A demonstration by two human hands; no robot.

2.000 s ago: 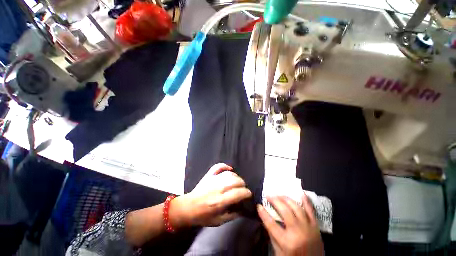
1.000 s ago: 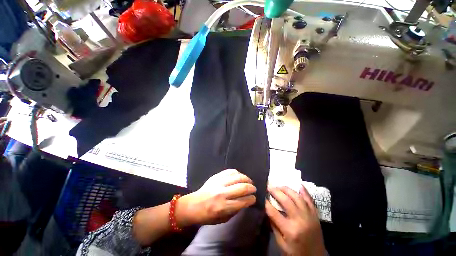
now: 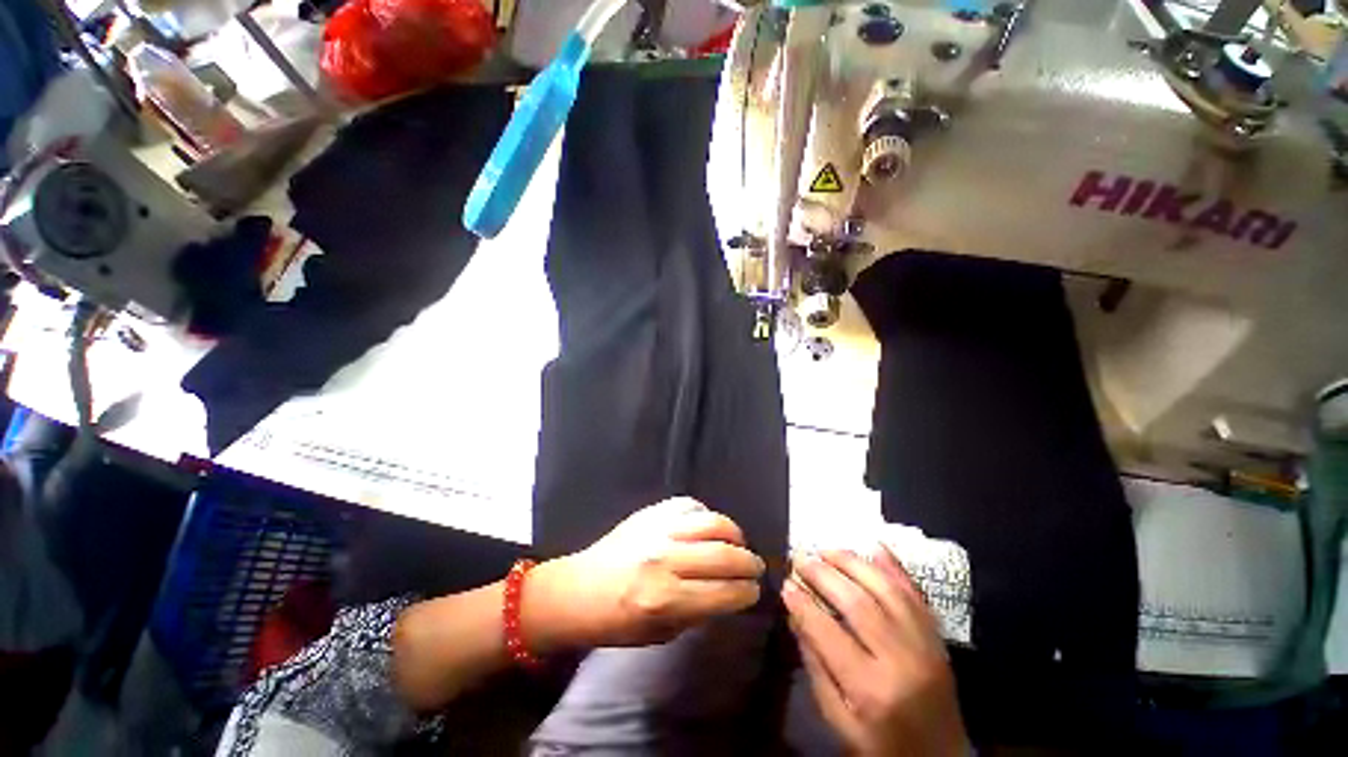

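A long black cut panel (image 3: 636, 326) runs from the back of the table, past the left of the needle, to my hands at the front edge. My left hand (image 3: 665, 577) pinches its right edge near the front. My right hand (image 3: 872, 636) lies beside that edge, its fingertips touching it. The presser foot and needle (image 3: 763, 314) are at the panel's right edge. The cream sewing machine head (image 3: 1005, 163) stands above. A right stack of black cut pieces (image 3: 991, 429) lies under the machine arm, with a white printed piece (image 3: 934, 569) by my right fingers.
A left stack of black pieces (image 3: 385, 222) lies beside the neighbouring machine (image 3: 89, 215). A bright blue lamp stick (image 3: 525, 141) hangs left of the needle. A red plastic bag (image 3: 407, 48) is at the back. A blue crate (image 3: 259, 577) is below the table at left.
The view has shifted, so the machine and lamp stick sit higher in the picture. My left hand stays on the panel's edge and my right hand stays beside it. The panel shows more folds lengthwise.
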